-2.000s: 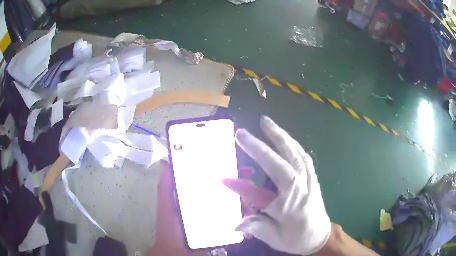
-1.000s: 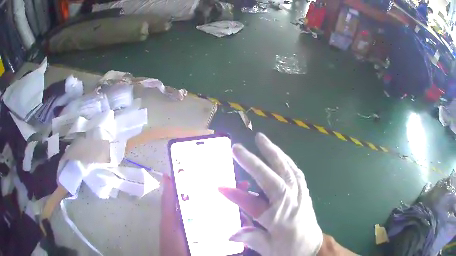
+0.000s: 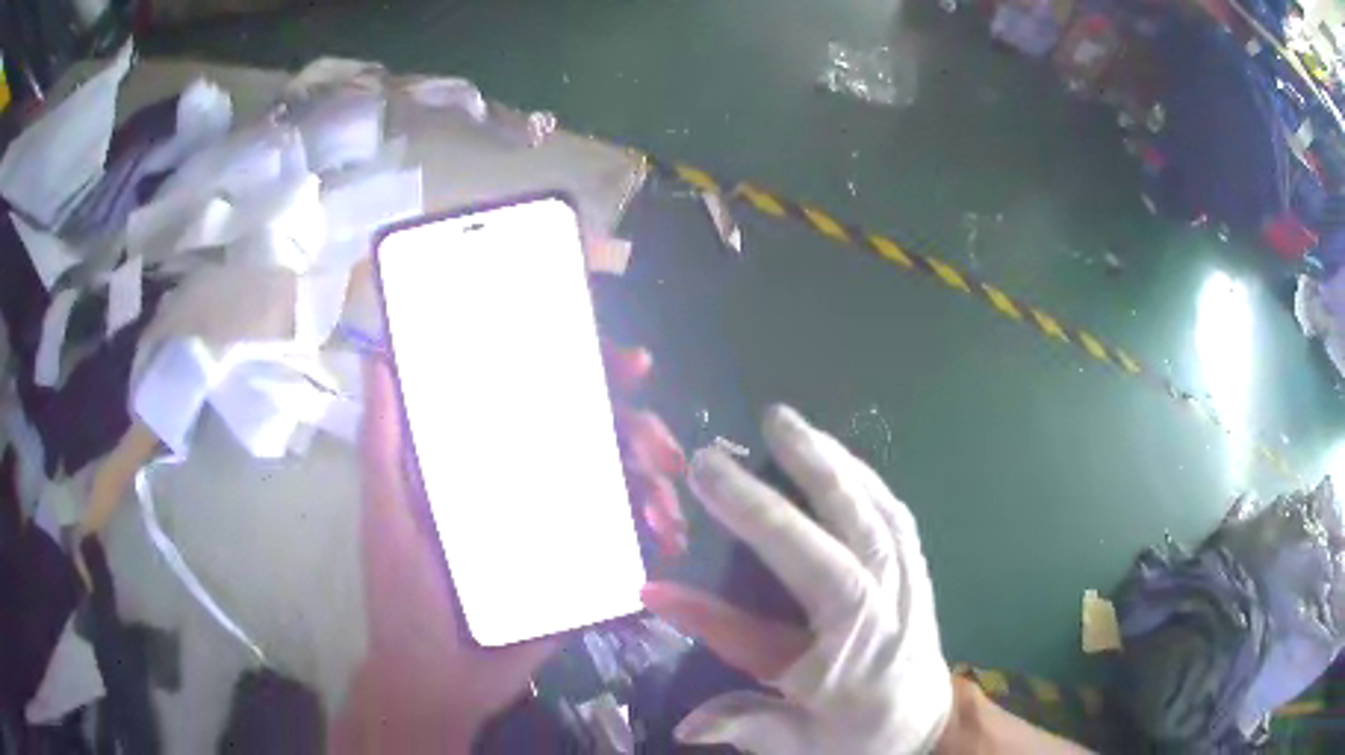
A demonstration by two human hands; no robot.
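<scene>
A smartphone (image 3: pixel 509 428) with a blank white lit screen is upright in front of me, over the table's right part. My bare left hand (image 3: pixel 421 620) holds it from behind and below; its fingers show past the phone's right edge. My right hand (image 3: pixel 833 590) wears a white glove with the thumb and index fingertips bare. It is beside the phone's lower right, fingers spread, holding nothing. The bare index fingertip is close to the phone's lower right edge; I cannot tell whether it touches.
White slips (image 3: pixel 266 391) and dark fabric pieces (image 3: pixel 89 376) lie on the pale table (image 3: pixel 280 546) at left. A white strip (image 3: pixel 185 561) curls down from them. The green floor has yellow-black tape (image 3: pixel 944 273). A grey bundle (image 3: pixel 1224 627) is at lower right.
The phone and left hand have moved up and left, away from my right hand. The screen now shows plain white. The view has tilted down again since a second ago.
</scene>
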